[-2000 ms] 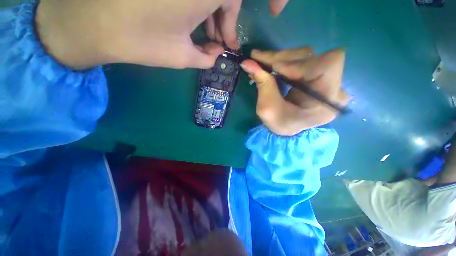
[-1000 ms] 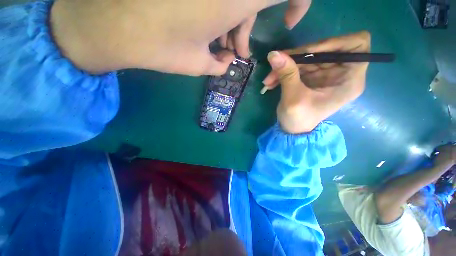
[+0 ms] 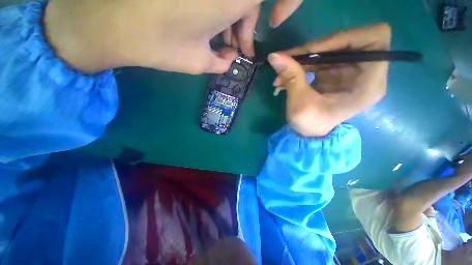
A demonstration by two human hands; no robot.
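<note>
A black phone unit [image 3: 225,96] lies open side up on the green mat, slightly tilted. Its lower half shows a blue-silver circuit board [image 3: 221,109], its upper half a round part with a pale centre [image 3: 236,71]. My left hand [image 3: 171,39] holds the phone's top end between fingertips and thumb. My right hand [image 3: 336,77] grips thin black tweezers [image 3: 362,57]; their tip points at the phone's top right corner. Whether the tip touches it or holds a small part cannot be told. A small whitish piece shows below my right fingertips [image 3: 277,90].
Another dark handset [image 3: 452,18] lies at the far top right. Small white scraps [image 3: 397,166] lie on the green surface at right. Another person's arm and pale sleeve [image 3: 409,207] are at the lower right. A dark piece [image 3: 130,155] lies at the mat's near edge.
Over two seconds my right hand moved away to the right, then its tweezer tip came back near the phone's top. The phone turned slightly and shifted. The other person's arm came further into view.
</note>
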